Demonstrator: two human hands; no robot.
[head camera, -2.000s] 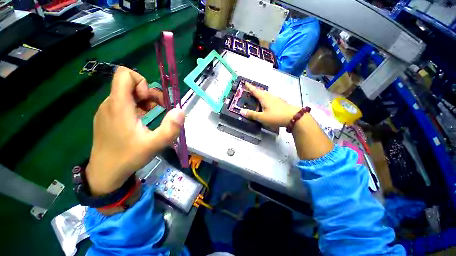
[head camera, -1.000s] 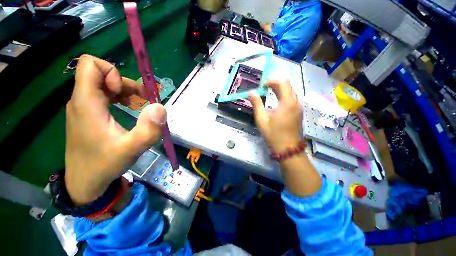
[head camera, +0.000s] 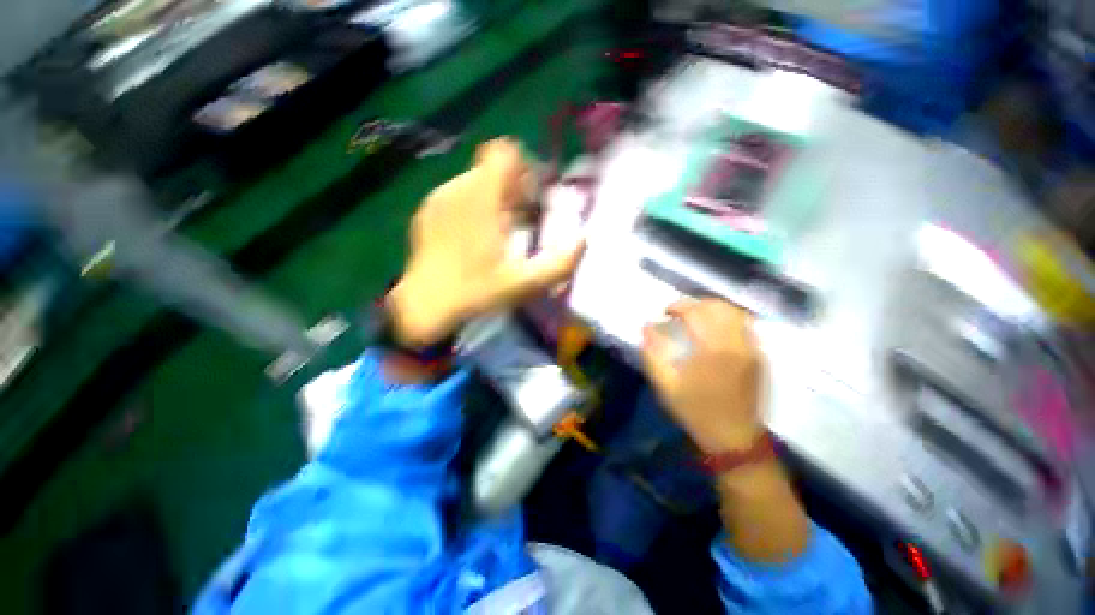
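Note:
The picture is strongly blurred. My left hand (head camera: 474, 246), left of the white machine bed, holds a maroon device frame (head camera: 576, 180) between thumb and fingers; its outline is smeared. My right hand (head camera: 708, 366) is at the front edge of the bed, in front of the fixture, fingers bent down; the start button does not show and may be under it. The teal-green fixture cover (head camera: 778, 234) lies flat on the black fixture (head camera: 733, 255), with a maroon frame (head camera: 739, 180) inside its ring.
The grey handheld controller (head camera: 528, 378) with orange plugs is below my left hand. A black parts tray (head camera: 240, 156) is on the green bench, upper left. At the right are a pink pad (head camera: 1047, 408), yellow tape (head camera: 1059, 270) and a red emergency stop (head camera: 1009, 565). A blue sleeve shows at the top.
The cover has gone from raised to flat on the fixture. My right hand has let go of it and moved to the bed's front edge. The view has swung, and my left hand still holds its frame.

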